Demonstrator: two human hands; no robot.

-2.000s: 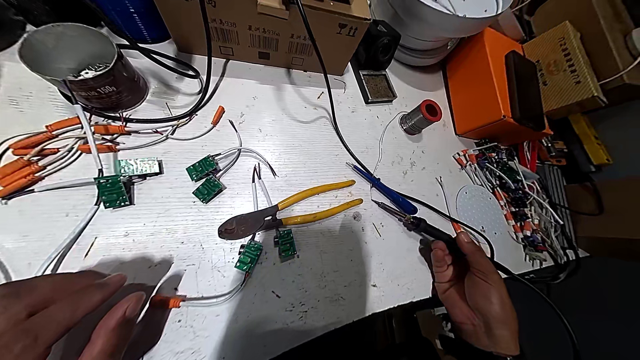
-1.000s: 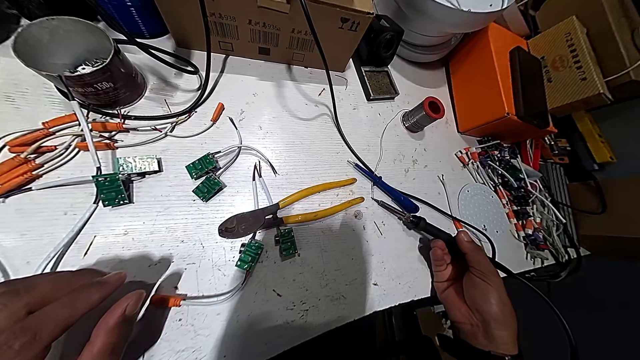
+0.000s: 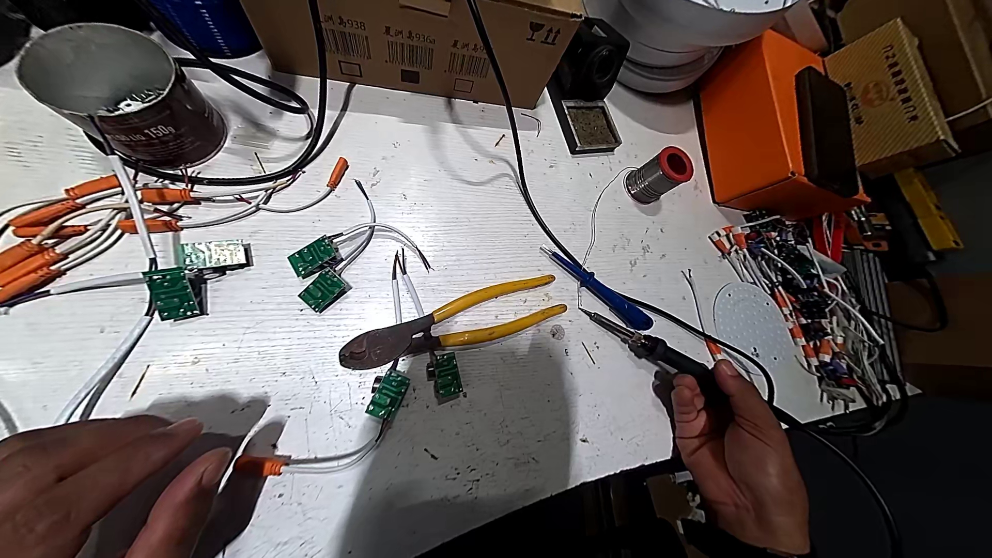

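Observation:
My right hand [image 3: 740, 449] holds a soldering iron [image 3: 666, 355] by its black handle, the tip pointing up and left beside the end of the solder wire. That wire runs from a red-ended solder spool [image 3: 655, 177]. A blue-handled screwdriver [image 3: 601, 291] lies just above the iron. My left hand [image 3: 116, 488] hovers or rests at the lower left, fingers apart, next to an orange connector [image 3: 262, 465] wired to a green circuit board [image 3: 387, 394]. Yellow-handled cable cutters [image 3: 449, 325] lie over white wires, with another small board [image 3: 448, 375] below them. A further pair of boards [image 3: 314, 257] lies above left.
An open tin [image 3: 167, 128] and orange connectors on wires [image 3: 39, 267] are at the left. Behind stand a cardboard box [image 3: 418, 54] and a soldering stand with sponge [image 3: 590, 126]. An orange box [image 3: 763, 124], a perforated white disc [image 3: 756, 325] and bundled wires [image 3: 814, 302] are at the right.

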